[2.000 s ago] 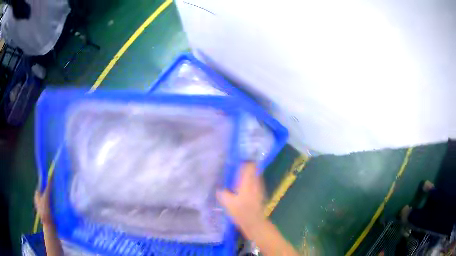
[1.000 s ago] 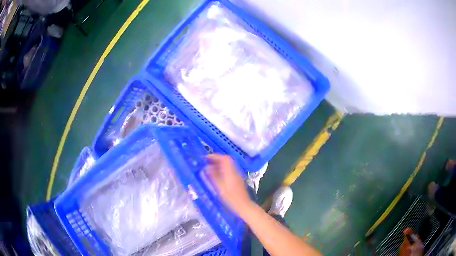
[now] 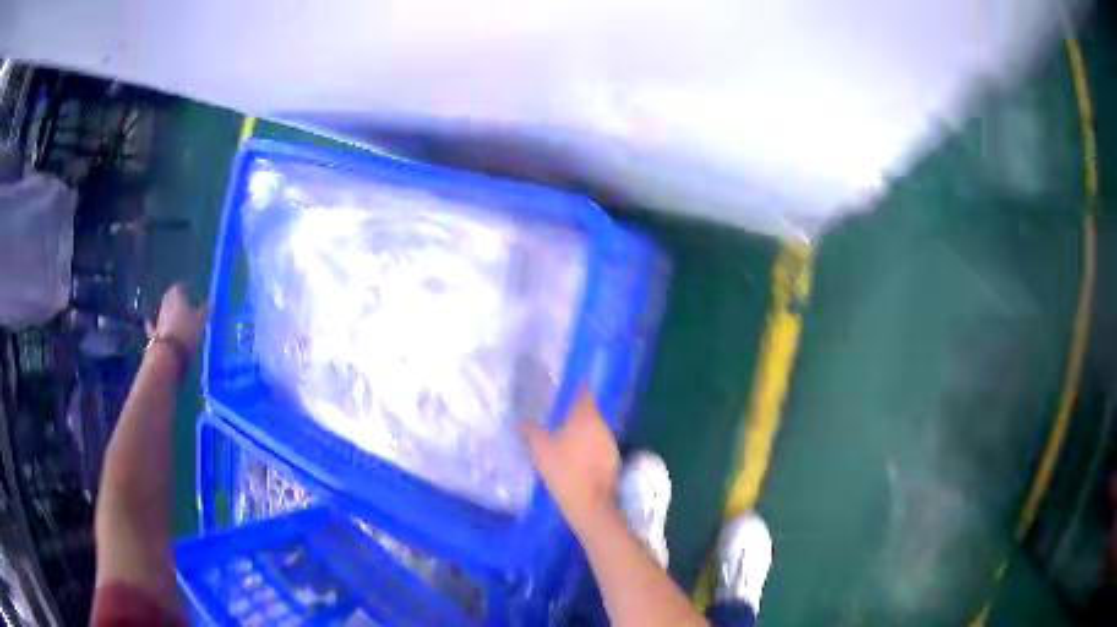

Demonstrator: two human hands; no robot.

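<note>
A blue plastic crate (image 3: 337, 463) filled with glaring clear film stands in front of me, beside the white machine cabinet. My right hand (image 3: 581, 461) is on its right rim, fingers over the edge; the grip is blurred. My left hand (image 3: 181, 319) is at the crate's left outer side; whether it grips the crate cannot be told. A second blue crate (image 3: 218, 472) shows partly below it, its contents blurred. Another blue crate (image 3: 306, 570) lies at the bottom edge, partly cut off.
The white cabinet (image 3: 588, 104) spans the top. Green floor with yellow lines (image 3: 774, 367) is on the right. White shoes (image 3: 742, 563) are at the bottom, right of the crates. Dark racks and a white-clothed shape (image 3: 37, 245) are at the left.
My right hand has left the nearer crate and is now on the film-filled crate by the cabinet. My left hand has come into view at the left. The view has turned.
</note>
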